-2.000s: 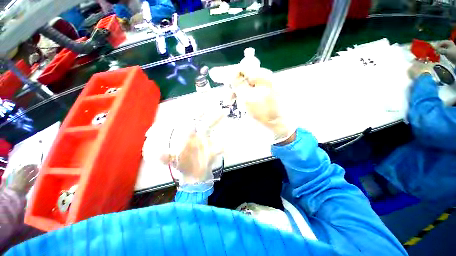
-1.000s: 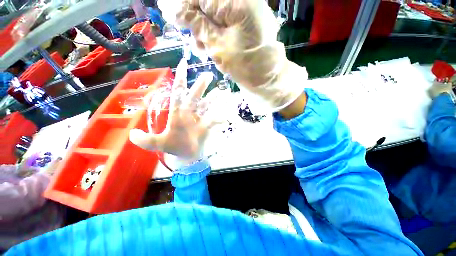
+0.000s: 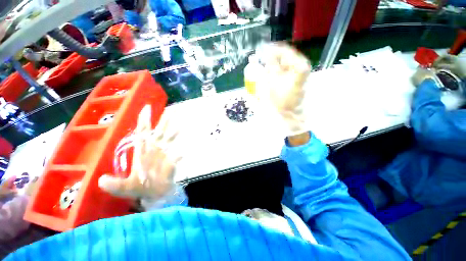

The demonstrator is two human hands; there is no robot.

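My left hand [image 3: 145,171], in a thin translucent glove, is in front of the red bin's near side with its fingers spread. A glossy, clear-looking shape [image 3: 122,155] shows between thumb and fingers; I cannot tell if it is held. My right hand [image 3: 286,76], gloved and blurred, is curled above the white bench, right of the dark heap. A white bottle with a yellow lower part [image 3: 250,84] shows at its left edge; whether the hand grips it is unclear. A heap of small black parts [image 3: 238,109] lies mid-bench.
The red divided bin [image 3: 122,137] stands at left, with round white inserts [image 3: 70,196] in compartments. A clear bottle [image 3: 208,89] stands by the dark green conveyor. White sheets [image 3: 378,81] lie at right. A black cable [image 3: 357,135] is at the bench edge. Another worker's sleeves [image 3: 434,109] are at far right.
My left hand has moved from the bench to the bin's side. My right hand rose close to the camera, then lowered towards the bench. The dark loop seen at my left hand earlier is no longer distinguishable.
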